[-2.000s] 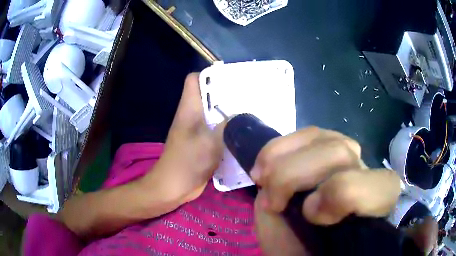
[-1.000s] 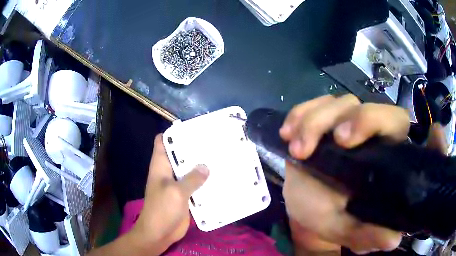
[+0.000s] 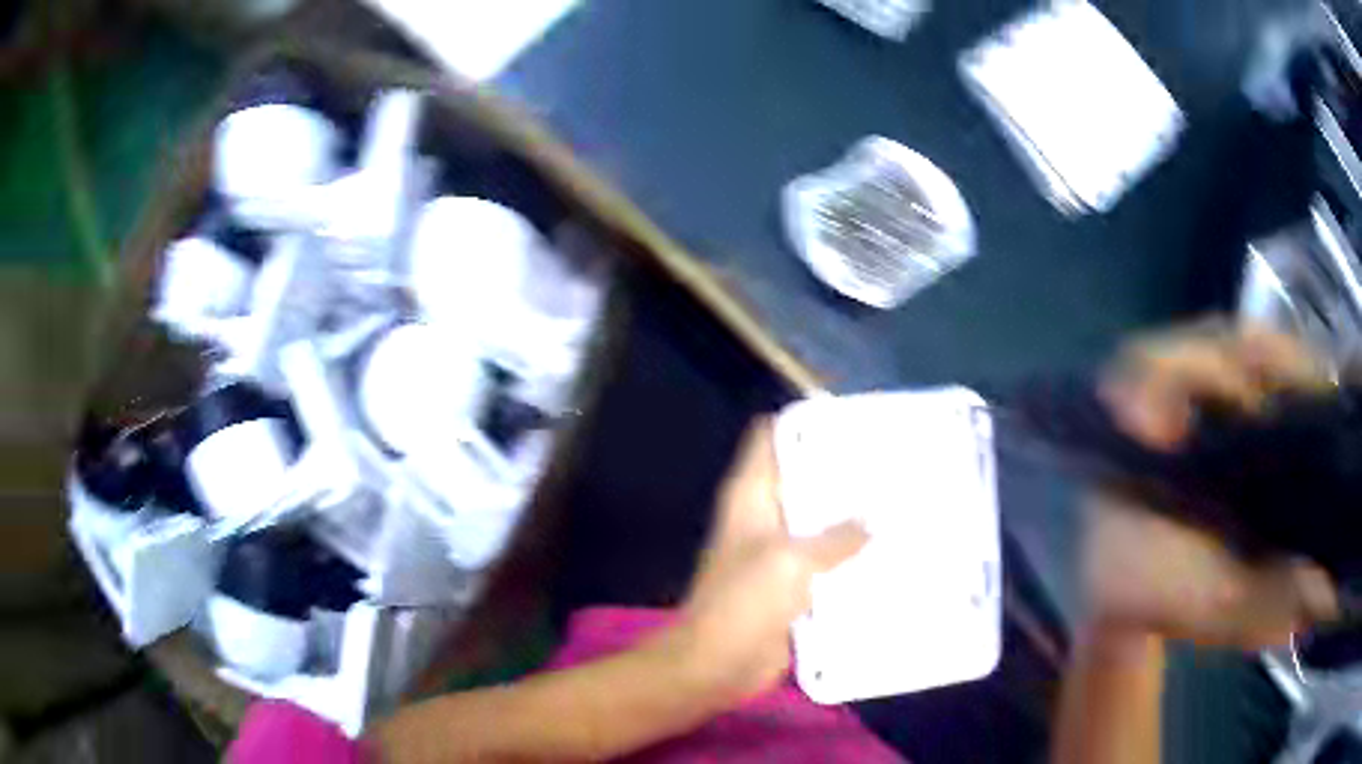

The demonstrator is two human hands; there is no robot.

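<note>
The white plastic panel (image 3: 911,597) is held over my lap at the bench edge, its flat face towards me. My left hand (image 3: 754,575) grips its left side, with the thumb on the face. My right hand (image 3: 1195,508) holds the black electric screwdriver (image 3: 1270,455) at the right. The screwdriver's front end is beside the panel's upper right corner; blur hides the bit, and I cannot tell if it touches. A white dish (image 3: 878,224) with small screws stands on the bench beyond the panel.
A carton (image 3: 598,224) of white units with black parts (image 3: 426,385) is at the left. Stacked white panels (image 3: 1078,105) lie on the dark bench (image 3: 672,112), right of the dish. A white sheet (image 3: 475,27) lies at the bench's far left corner. Blurred metal and white parts are at the right.
The view has swung left, bringing more of the carton and the stacked panels into view. The panel is turned more upright. The screwdriver's front end has moved off the panel's left edge to its upper right.
</note>
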